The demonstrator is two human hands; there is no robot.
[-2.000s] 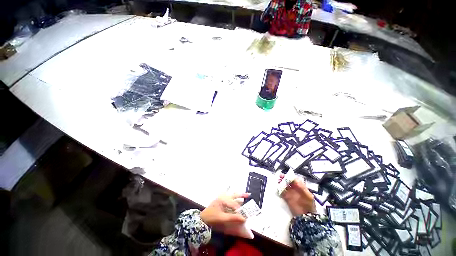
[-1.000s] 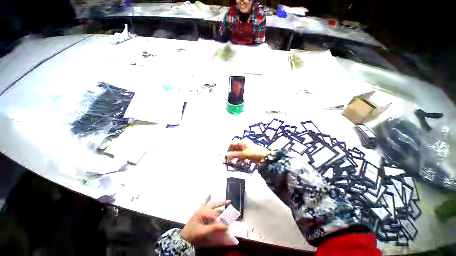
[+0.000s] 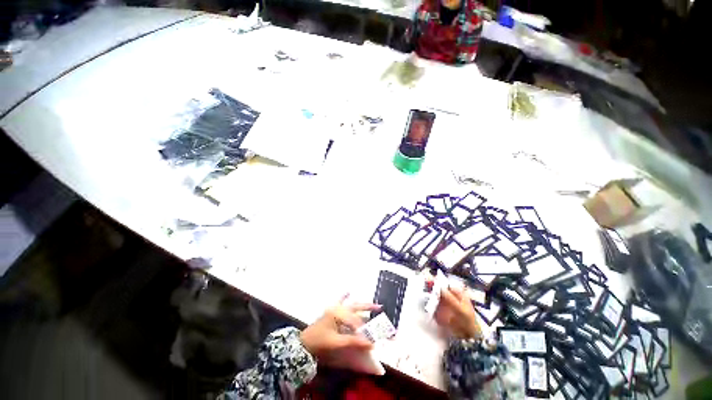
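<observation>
My left hand [image 3: 337,336] holds a small white label sheet [image 3: 376,329] with faint print, at the table's front edge. Its fingers reach the lower left side of the dark stack of blank tags [image 3: 389,296]. My right hand [image 3: 457,311] is right of the stack, with a small white label [image 3: 434,295] between thumb and fingers. The label is apart from the stack; its print is too small to read. A large loose heap of labelled tags [image 3: 495,266], white centres in black frames, lies behind and right of my right hand.
A phone [image 3: 418,130] stands upright in a green tape roll [image 3: 408,161] beyond the work. White sheets [image 3: 289,141] and a shiny plastic bag [image 3: 208,131] lie left. A brown box [image 3: 612,205] and a dark plastic bag [image 3: 665,269] lie right. A person [image 3: 448,31] sits across the table.
One second ago my right arm reached forward over the near-left part of the heap. My right hand is now back beside the stack, holding a white label. My left hand still holds the sheet.
</observation>
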